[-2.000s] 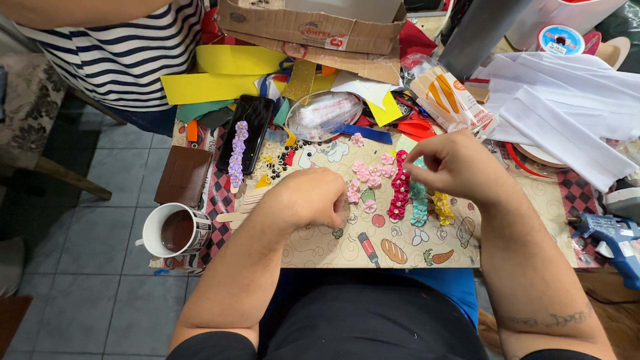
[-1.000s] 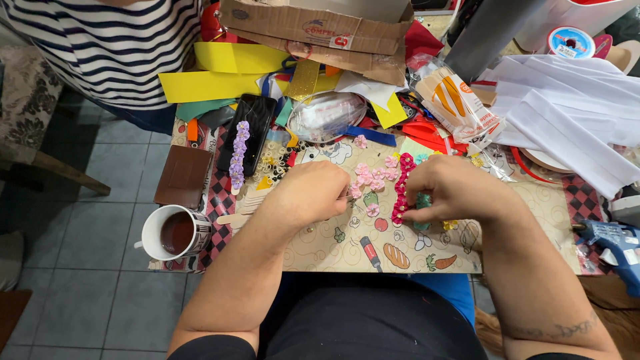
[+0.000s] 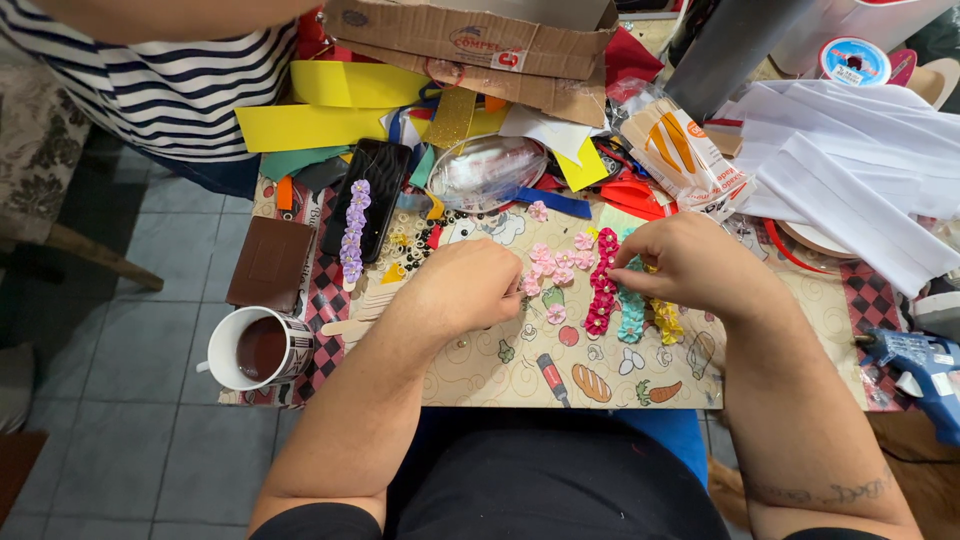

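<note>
My right hand (image 3: 675, 262) has its thumb and forefinger at the edge of a strip of crimson fabric flowers (image 3: 602, 289); whether they grip it is unclear. Partly under that hand lie a turquoise flower strip (image 3: 631, 311) and a yellow one (image 3: 666, 322). My left hand (image 3: 476, 285) rests with curled fingers beside loose pink fabric flowers (image 3: 562, 259); its fingertips are mostly hidden, so what it holds cannot be told. A lilac flower strip (image 3: 355, 232) on a wooden stick lies across a black phone (image 3: 382, 176). Wooden craft sticks (image 3: 375, 304) and small beads (image 3: 409, 259) lie left of my left hand.
A mug of dark drink (image 3: 262, 349) stands at the table's left edge, near a brown case (image 3: 270, 262). Cardboard (image 3: 525, 45), yellow ribbon (image 3: 322, 127) and white fabric (image 3: 847, 165) lie farther back. A blue glue gun (image 3: 919, 375) is at right. A person in a striped top (image 3: 187, 90) stands back left.
My right hand was above and right of the crimson strip two seconds ago, lowered over the strips one second ago, and now has its fingertips at the crimson strip's right edge.
</note>
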